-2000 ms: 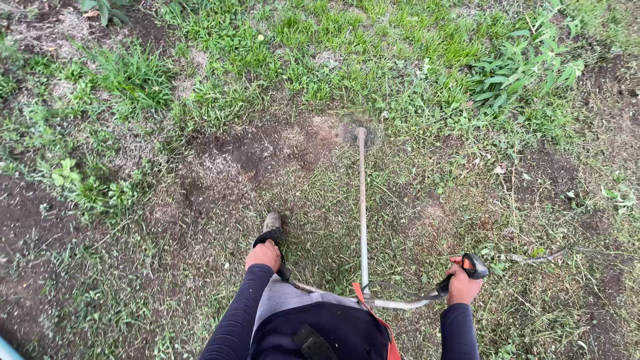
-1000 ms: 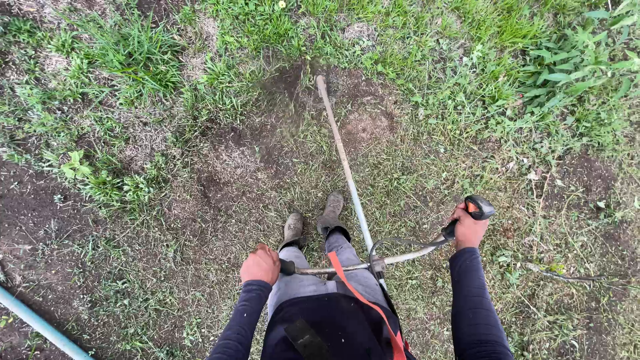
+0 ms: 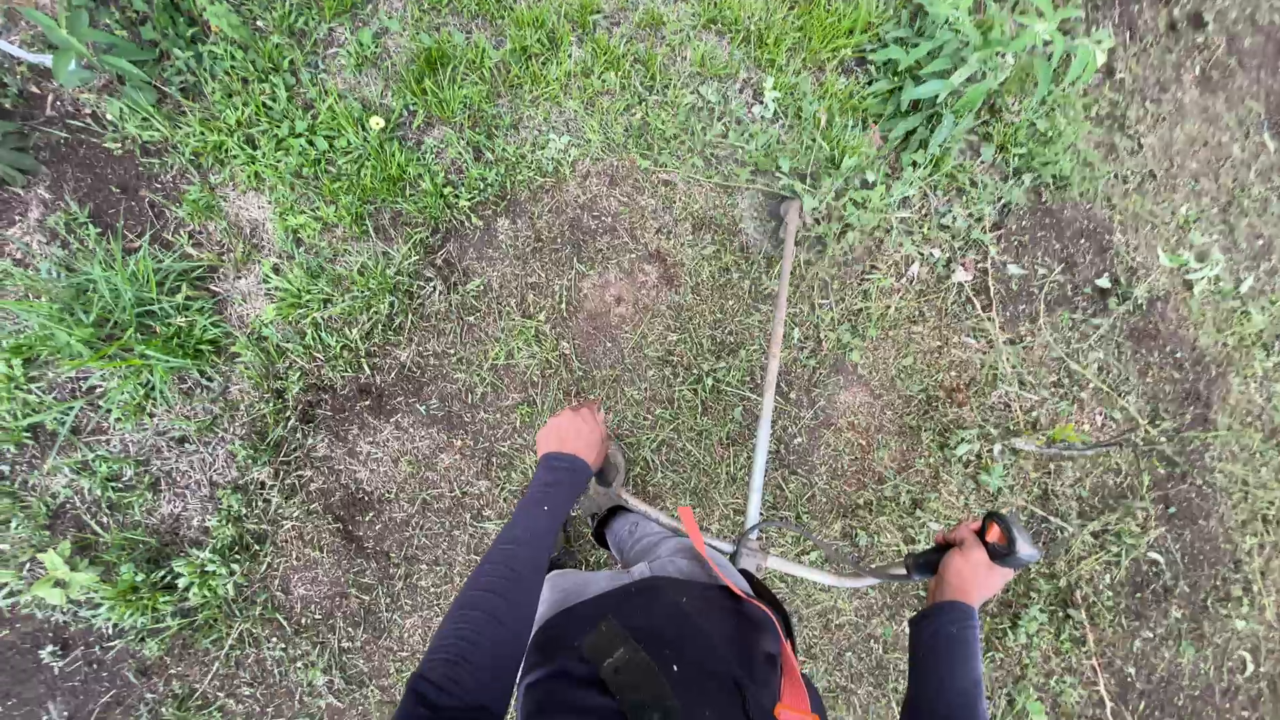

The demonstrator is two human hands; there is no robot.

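A brush cutter with a long metal shaft [image 3: 770,380] reaches forward from my body, its blurred cutting head [image 3: 775,218] low at the grass. Across the shaft runs a curved handlebar [image 3: 825,574]. My left hand [image 3: 575,437] is closed around the bar's left end, whose grip it mostly hides. On the right end, my right hand [image 3: 968,572] grasps the black control handle [image 3: 1005,541], which has an orange part. An orange harness strap [image 3: 745,600] crosses my dark top and ends near the shaft.
Uncut grass [image 3: 440,80] stands ahead and to the left. A leafy weed [image 3: 940,85] grows beyond the cutting head. Short clippings and bare soil [image 3: 610,310] lie around my boot [image 3: 612,468]. A thin branch [image 3: 1070,449] rests on the ground at right.
The cutting head has swung to the right, toward the leafy weed, and the handlebar has turned with it. Both hands have kept their hold.
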